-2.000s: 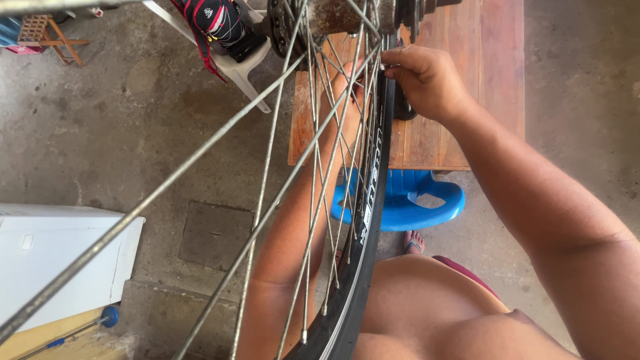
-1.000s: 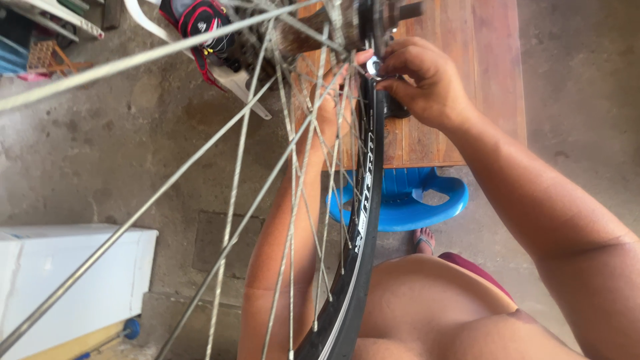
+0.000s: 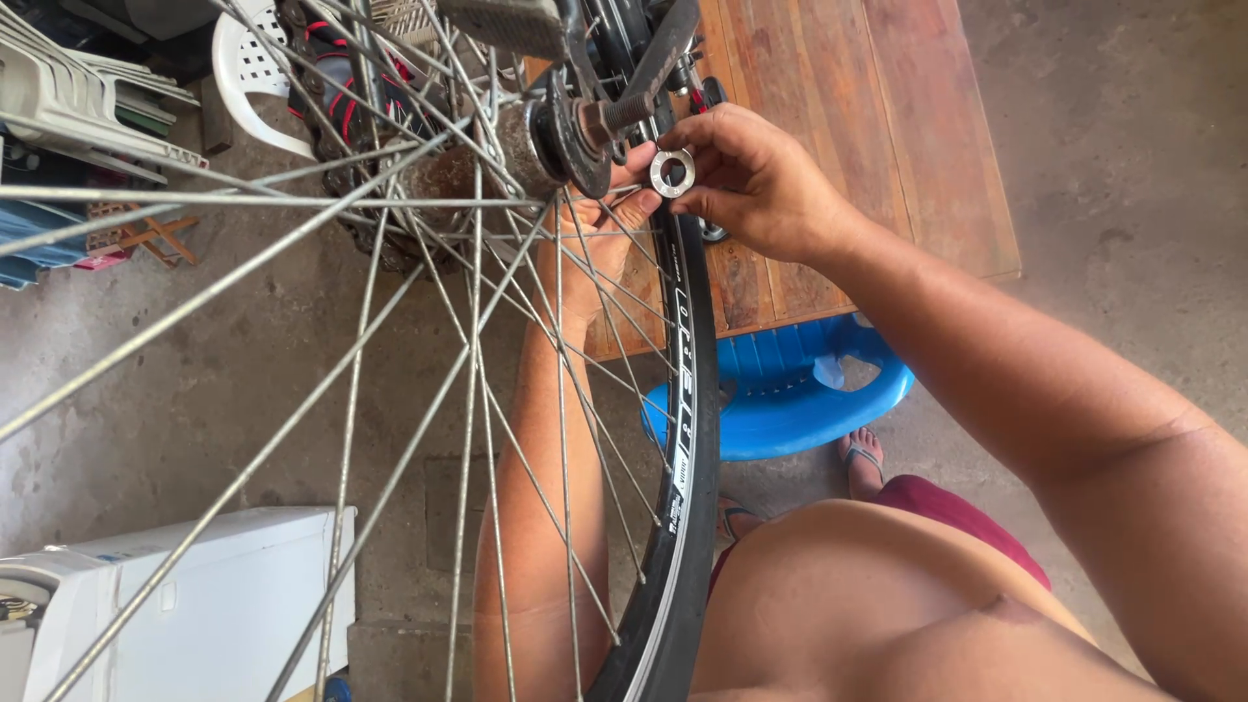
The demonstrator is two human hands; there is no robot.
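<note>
A bicycle wheel with black rim (image 3: 690, 390), metal spokes and a rusty hub (image 3: 512, 151) fills the left and middle of the view. A round spoke wrench of silver metal (image 3: 673, 173) is at the rim, right of the threaded axle. My right hand (image 3: 751, 180) grips it from the right with thumb and fingers. From the left, behind the spokes, my left hand (image 3: 609, 219) reaches to the rim, its thumb and fingertips close beside the wrench. Whether it holds a spoke or touches the wrench cannot be told.
Beyond the rim stands a wooden table (image 3: 848, 117), with a blue plastic chair (image 3: 799, 400) at its near edge. A white plastic chair (image 3: 234, 73) carries a black and red bag (image 3: 341, 88). Stacked chairs (image 3: 68, 88) stand upper left, a white appliance (image 3: 234, 595) lower left.
The view has shifted, showing more of the hub and axle. The round wrench now faces the camera between my fingers. Both hands remain near the rim.
</note>
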